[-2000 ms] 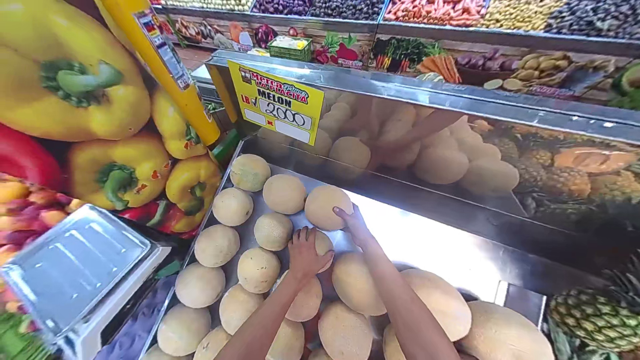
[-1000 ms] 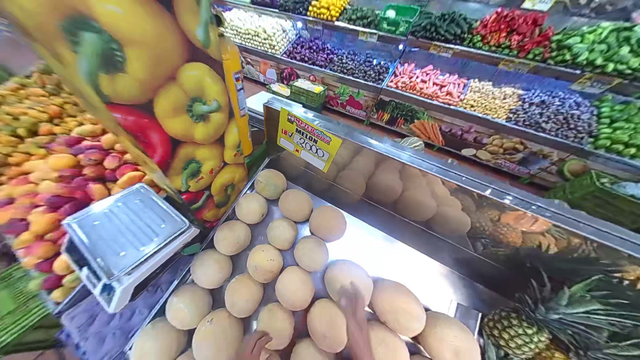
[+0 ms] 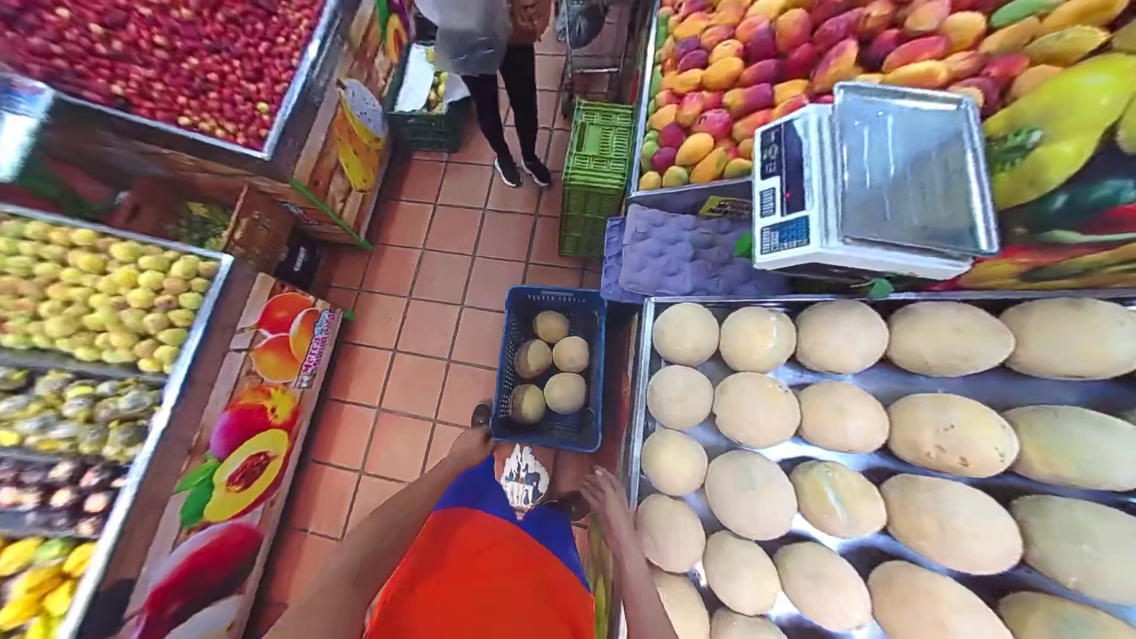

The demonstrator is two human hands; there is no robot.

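A blue plastic crate stands on the tiled floor in front of my feet, with several melons inside it. My left hand hangs near the crate's lower left corner, close to my blue trousers; its fingers are hard to make out. To the right of the crate's near end, my right hand is spread with nothing in it, beside the metal edge of the display. Rows of melons lie on that steel display at the right.
A digital scale and purple egg-tray liners sit beyond the melons, near mangoes. Green crates stand along the aisle, where a person is standing. Fruit stands line the left side.
The view has swung from the melon display to the aisle and floor. Both hands have come away from the melons on the display, where they were earlier.
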